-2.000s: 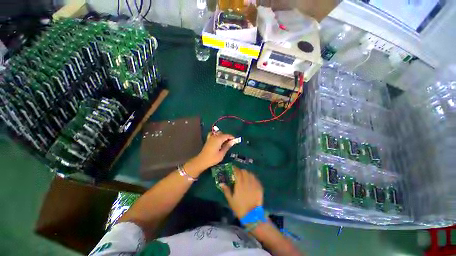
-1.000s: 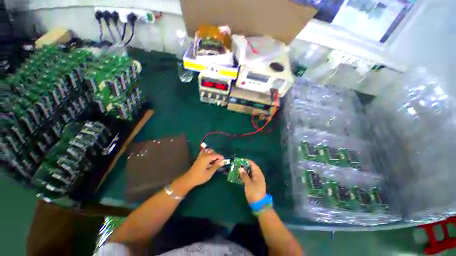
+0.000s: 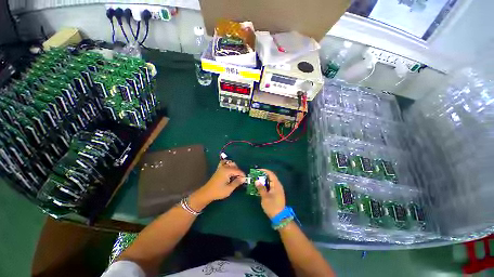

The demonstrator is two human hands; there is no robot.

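Note:
My right hand [image 3: 272, 196] holds a small green circuit board [image 3: 253, 188] over the mat in front of me. Part of the board shows a bright white-blue patch near my thumb. My left hand [image 3: 223, 183] holds the white end of the test lead [image 3: 246, 179] at the board's left edge. Whether the plug is seated cannot be told. The thin red wire [image 3: 245, 143] runs from a small white connector [image 3: 223, 156] above my left hand towards the bench meter [image 3: 290, 79].
Racks of upright boards [image 3: 40, 108] fill the left. A brown pad [image 3: 172, 181] lies left of my hands. The power supply [image 3: 234, 93] shows red digits at the back. Blister trays [image 3: 357, 181] with boards stand at right, with empty trays [image 3: 460, 157] beyond. A cardboard box [image 3: 67, 249] is low left.
The board was lower and apart from the white plug; my hands have come together, with the plug at the board's edge. A bright patch now shows on the board. The view has shifted.

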